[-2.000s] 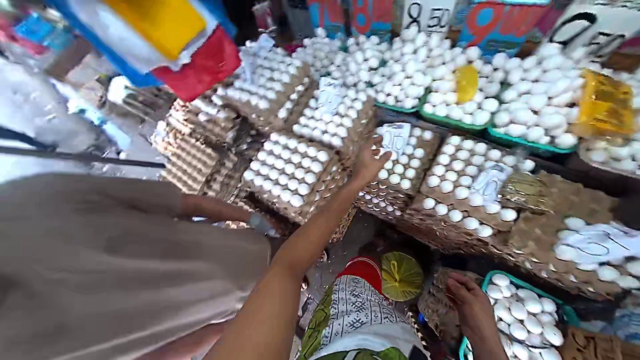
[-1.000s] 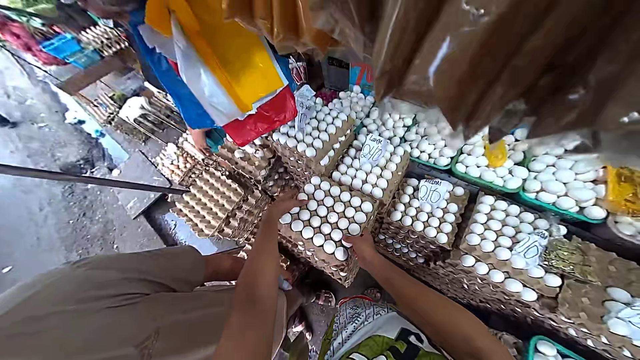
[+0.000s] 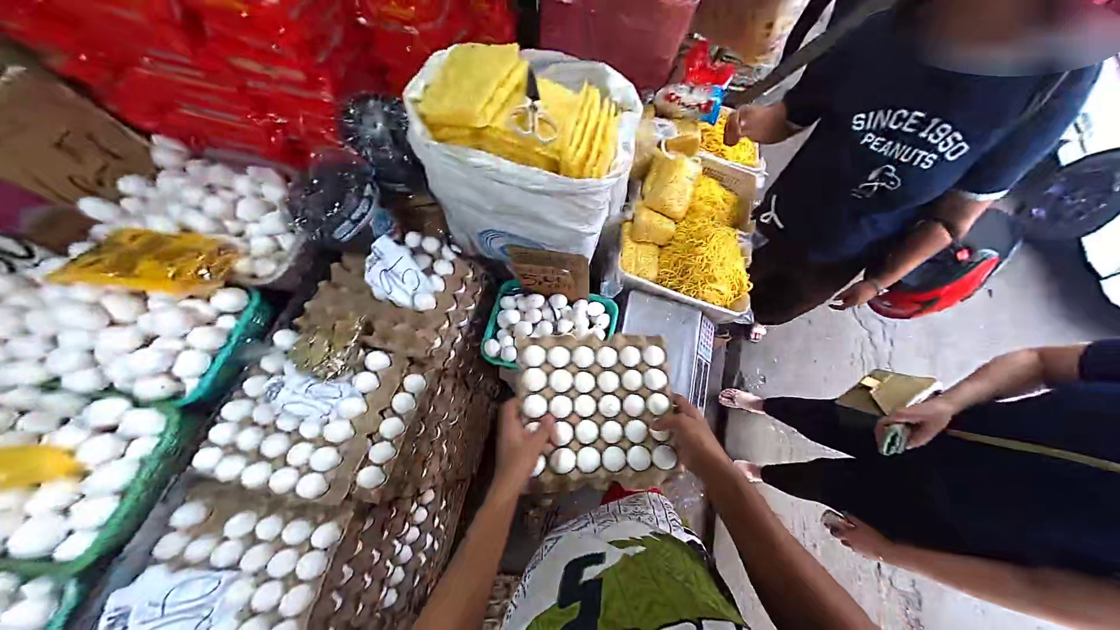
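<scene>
A cardboard tray full of white eggs [image 3: 600,408] is held level in front of my body. My left hand [image 3: 523,437] grips its left edge, thumb on top near the eggs. On the opposite side my right hand [image 3: 691,436] holds the right edge. Just beyond the tray, a small green basket of white eggs [image 3: 553,317] stands with a brown cardboard sign [image 3: 549,271] behind it. A metal-topped scale [image 3: 656,324] is partly covered by the held tray. Stacked egg trays [image 3: 411,437] rise to the left of my left hand.
Green-edged bins of eggs [image 3: 96,350] line the far left. A white sack [image 3: 516,192] holds yellow packs and scissors. Yellow noodles [image 3: 704,262] sit in trays beyond the scale. One person in a dark shirt [image 3: 901,157] stands at upper right; another person's hand [image 3: 919,420] holds folded paper.
The view has swung far to the right. A second ago both hands were on an egg tray atop a stack; now they hold a full tray before my body, near the scale.
</scene>
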